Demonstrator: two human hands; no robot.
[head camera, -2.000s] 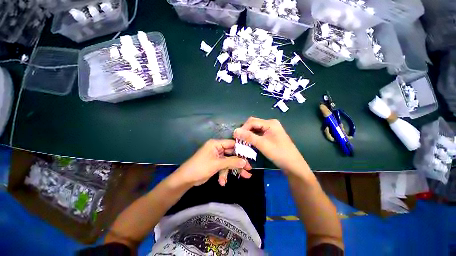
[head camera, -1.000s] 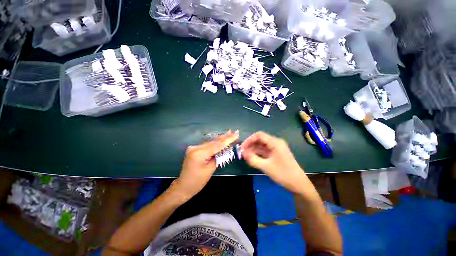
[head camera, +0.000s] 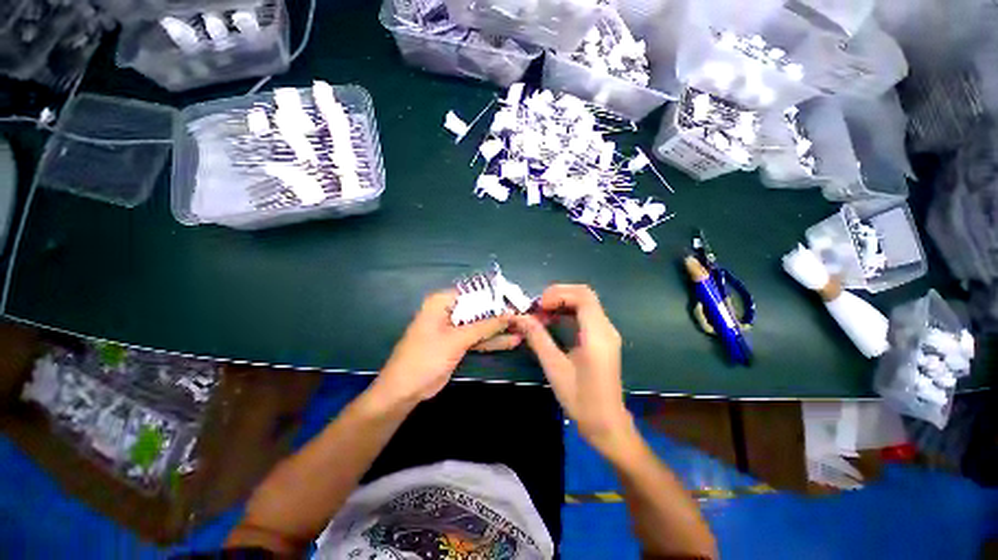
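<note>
My left hand (head camera: 438, 341) holds a row of white pieces (head camera: 475, 301) near the bench's front edge, its toothed side showing above the fingers. My right hand (head camera: 580, 345) pinches at the right end of the row, where a white piece (head camera: 510, 293) sits tilted. Its fingertips touch or nearly touch the left hand's, and the dark stem between them is too small to make out. A loose pile of white pin-mounted pieces (head camera: 564, 159) lies on the bench beyond my hands.
A blue pen-shaped tool (head camera: 719, 312) lies on dark-handled nippers (head camera: 747, 302) at right. Further right are a white wrapped bundle (head camera: 851, 314) and small tubs (head camera: 925, 366). The finished-parts tub (head camera: 202, 181) and a flat lid (head camera: 106, 151) are at left. Parts tubs (head camera: 700, 148) line the back.
The row has turned in my left hand, from hanging below the fingers to standing above them. My right hand has closed in on its right end. The camera view has shifted slightly.
</note>
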